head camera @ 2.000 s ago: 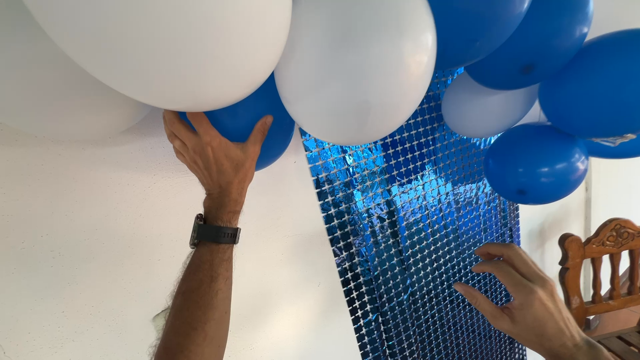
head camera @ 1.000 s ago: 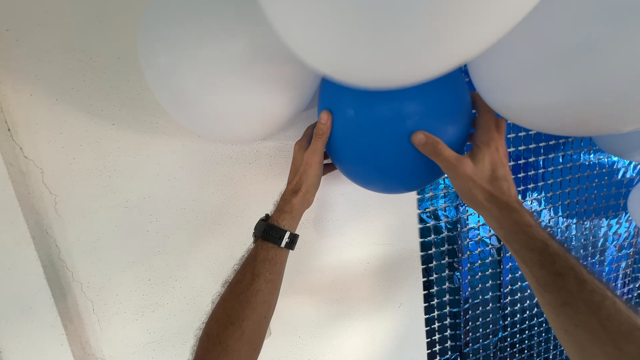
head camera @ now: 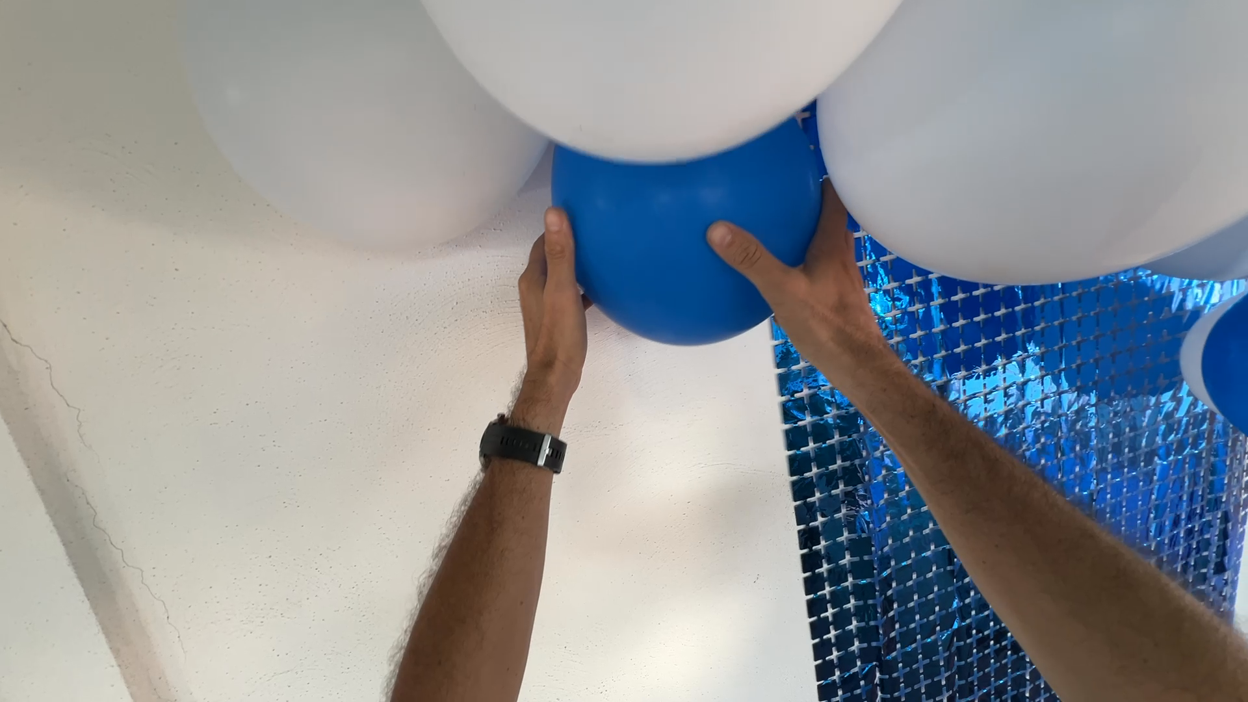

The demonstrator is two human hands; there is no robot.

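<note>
Between my two hands is a round blue balloon, its top hidden behind a large white balloon. My left hand, below a black wristwatch worn on that wrist, presses the balloon's left side with the thumb in front and the fingers mostly hidden behind. On the right side, my right hand grips it, thumb across the front and fingers around the far edge. Another white balloon bulges just right of my right hand, and a third white balloon is at the upper left.
Behind my right arm hangs a shiny blue foil curtain with a grid of small squares. A blue balloon shows at the right edge. The pale wall has a thin crack at the left.
Two seconds ago only my left hand touched the blue balloon, and my right hand was in front of the foil curtain. Now both hold it. The view has shifted left.
</note>
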